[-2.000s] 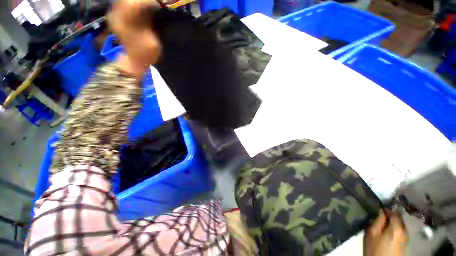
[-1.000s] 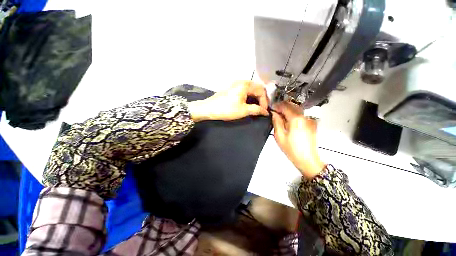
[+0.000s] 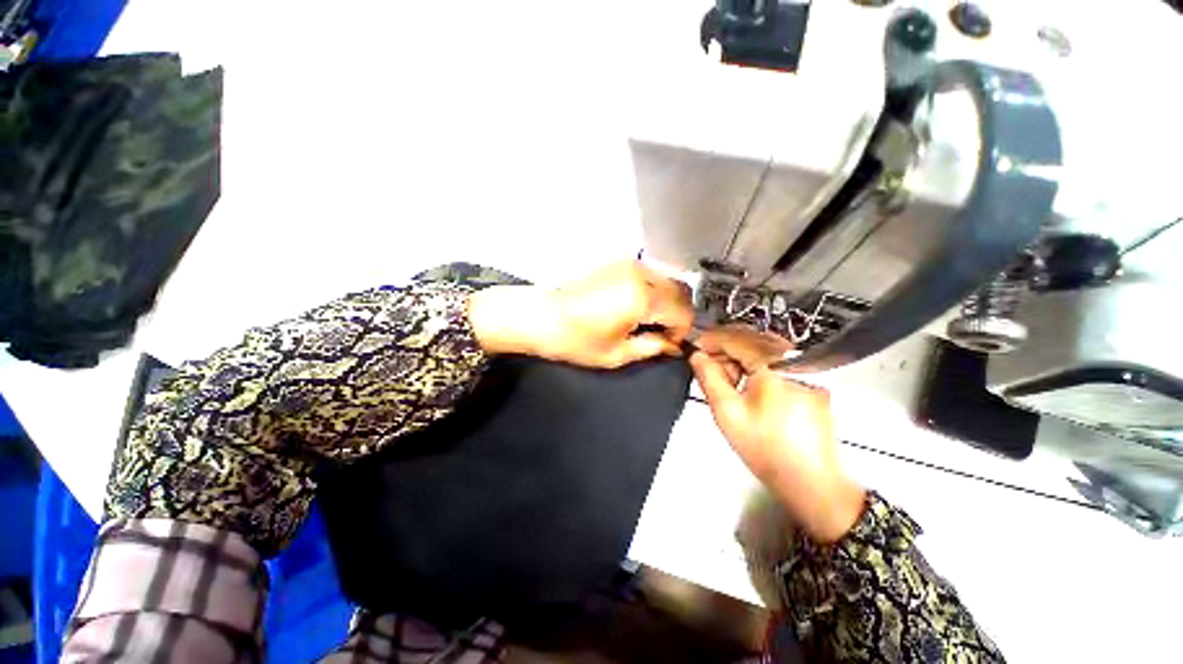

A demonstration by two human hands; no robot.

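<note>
A plain black panel (image 3: 519, 480) hangs from the front of the white table over my lap. A bit of its far edge shows beyond my left forearm. My left hand (image 3: 597, 315) pinches its upper edge close to the needle area of the sewing machine (image 3: 908, 208). My right hand (image 3: 778, 422) pinches the same corner from the right. The fingertips of both hands nearly meet there. The presser foot and needle are partly hidden by the fingers and metal parts.
A camouflage-and-black stack (image 3: 110, 208) lies at the left of the white table (image 3: 389, 143). A black rectangle (image 3: 973, 400) lies right of the needle. A thin dark line crosses the table at right. A blue bin (image 3: 305, 590) stands below the table's left edge.
Two seconds ago my left arm was raised with a black piece and a camouflage piece lay in front. Both hands then came together at the needle. Since one second ago they have shifted slightly down in view.
</note>
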